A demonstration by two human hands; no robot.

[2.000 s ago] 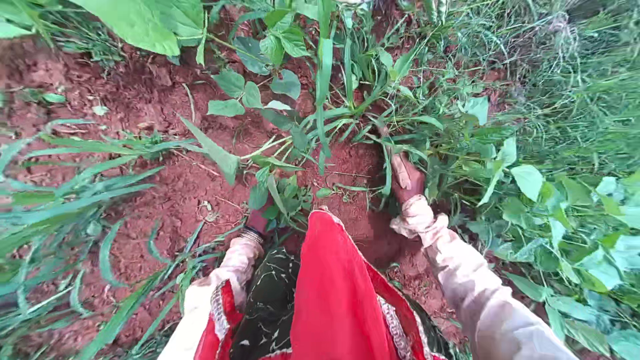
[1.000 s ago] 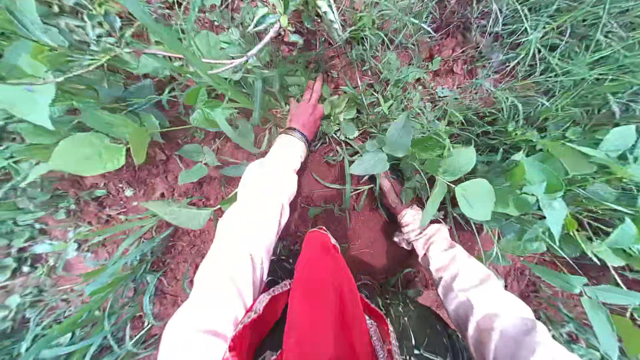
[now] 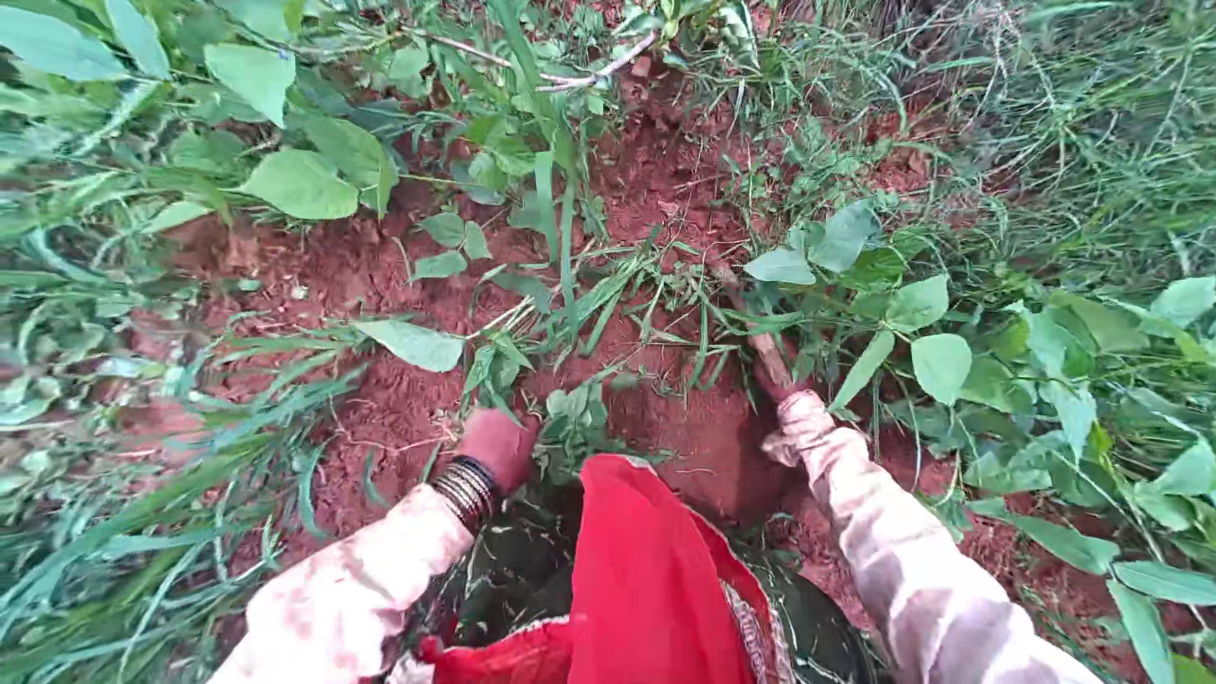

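Observation:
My left hand [image 3: 499,446], with bangles at the wrist, is low at centre left, curled around leafy green plants [image 3: 575,413] just above my lap; leaves hide its fingertips. My right hand [image 3: 781,380] is at centre right, mostly hidden by the sleeve cuff and leaves. It is closed on a brown wooden handle [image 3: 762,340], which slants up and left into the grass; its far end cannot be made out. Between the hands lie loose grass blades [image 3: 622,285] and bare red soil [image 3: 698,437].
Broad-leaved plants [image 3: 940,366] crowd the right side, with dense grass [image 3: 1111,142] beyond. More leafy plants [image 3: 304,185] and long grass blades [image 3: 123,551] stand on the left. A thin dry branch [image 3: 608,71] lies ahead. A red cloth [image 3: 632,570] hangs over my lap.
My left hand, stretched forward over the plants with its fingers extended one second ago, has drawn back toward my lap and curled. The right hand stays low at the right.

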